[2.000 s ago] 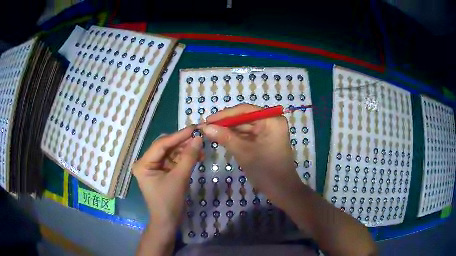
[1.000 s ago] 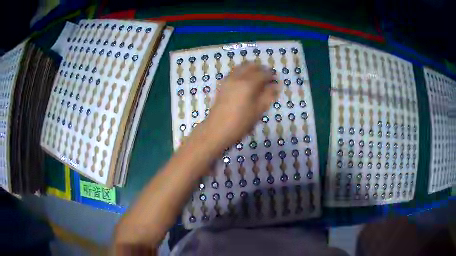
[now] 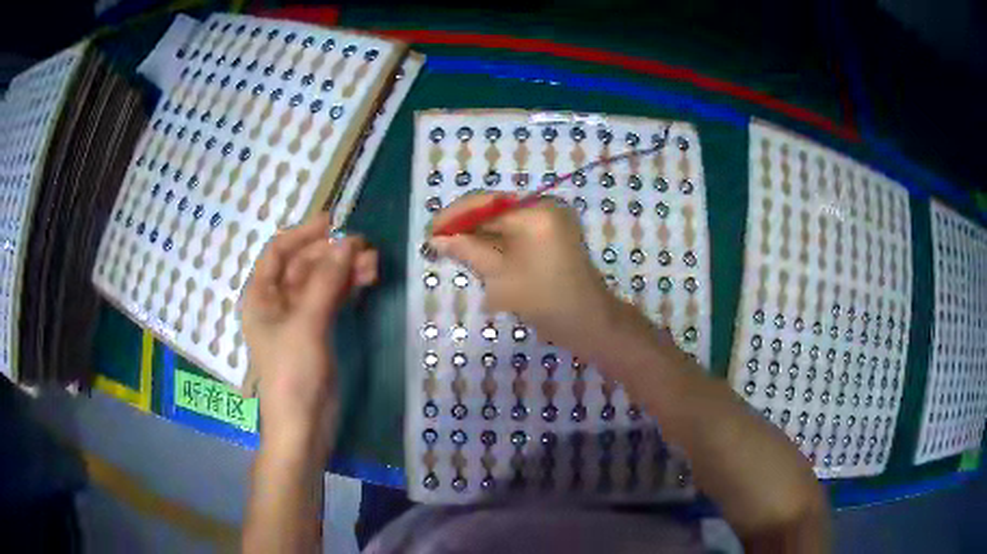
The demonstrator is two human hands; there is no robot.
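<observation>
A white tray board [image 3: 563,385] with rows of small dark round parts and tan slots lies in front of me. My right hand [image 3: 509,243] is over its upper left part and holds the red test probe [image 3: 476,214], with a thin lead [image 3: 606,160] running from its rear end up and right across the board. A small dark round part [image 3: 429,250] shows at my right fingertips; whether they grip it I cannot tell. My left hand [image 3: 308,276] is raised beside the board's left edge, fingers loosely curled and apart, with nothing visible in it.
Stacked tray boards [image 3: 211,284] lie at the left, with a thick pile [image 3: 81,216] farther left. A part-filled board [image 3: 828,271] and another board [image 3: 958,335] lie at the right. A green label [image 3: 216,401] and blue tape [image 3: 357,465] mark the front edge.
Two seconds ago both hands met over the board around a small part. One second ago a blurred hand reached over the board. Now my hands are apart, and the view has shifted.
</observation>
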